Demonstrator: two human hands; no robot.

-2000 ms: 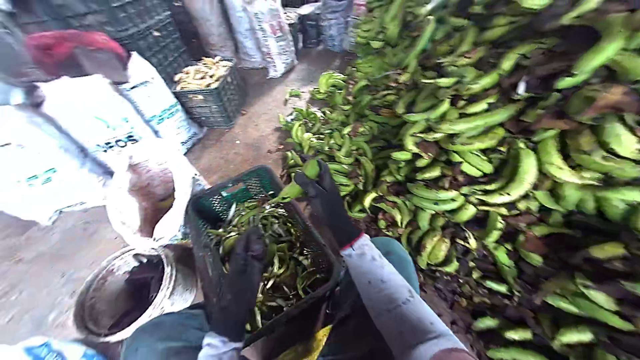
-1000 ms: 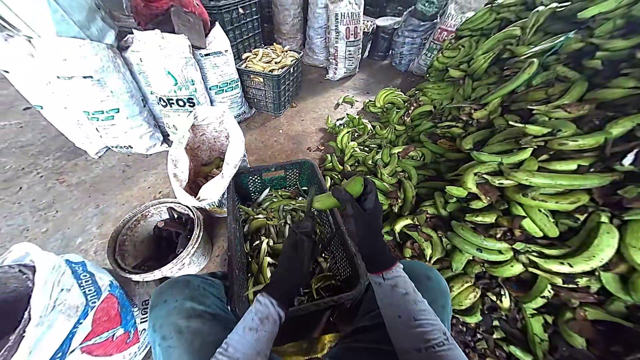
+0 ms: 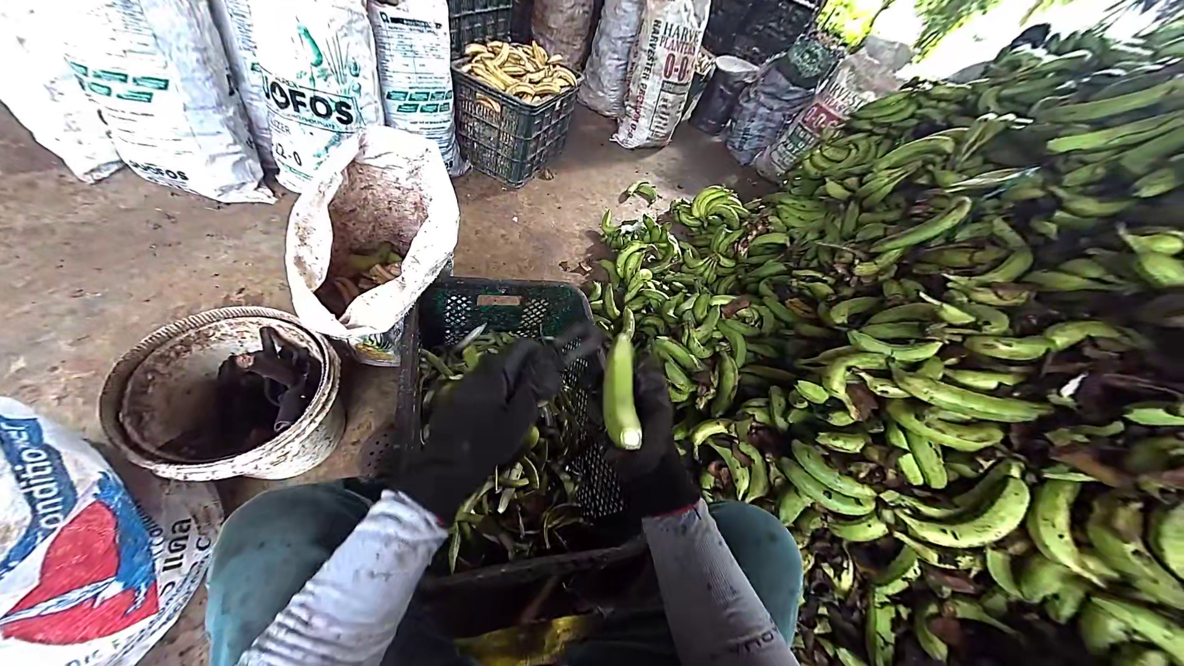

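Observation:
My right hand (image 3: 652,435), in a black glove, is closed on a green plantain (image 3: 620,388) whose pale, cut-looking end points down toward me. Left of it, my gloved left hand (image 3: 490,416) is over the crate with curled fingers. A blurred greyish shape is at its fingertips, and I cannot tell whether it is a blade in my grip. Below both hands, between my knees, is a dark green plastic crate (image 3: 499,301) holding green peel strips (image 3: 523,499). A large heap of green plantains (image 3: 962,398) lies to the right of the crate.
An opened white sack (image 3: 425,176) with peeled pieces inside stands beyond the crate at left. A dirty round bucket (image 3: 314,444) with dark items is nearer. Filled sacks (image 3: 185,102) and a crate of peeled fruit (image 3: 513,139) stand behind. A printed sack (image 3: 74,555) lies at lower left.
The plantain in my right hand pointed sideways to the left before; now it is roughly upright in view, with its pale end down. My left hand has moved away from it. The view has shifted.

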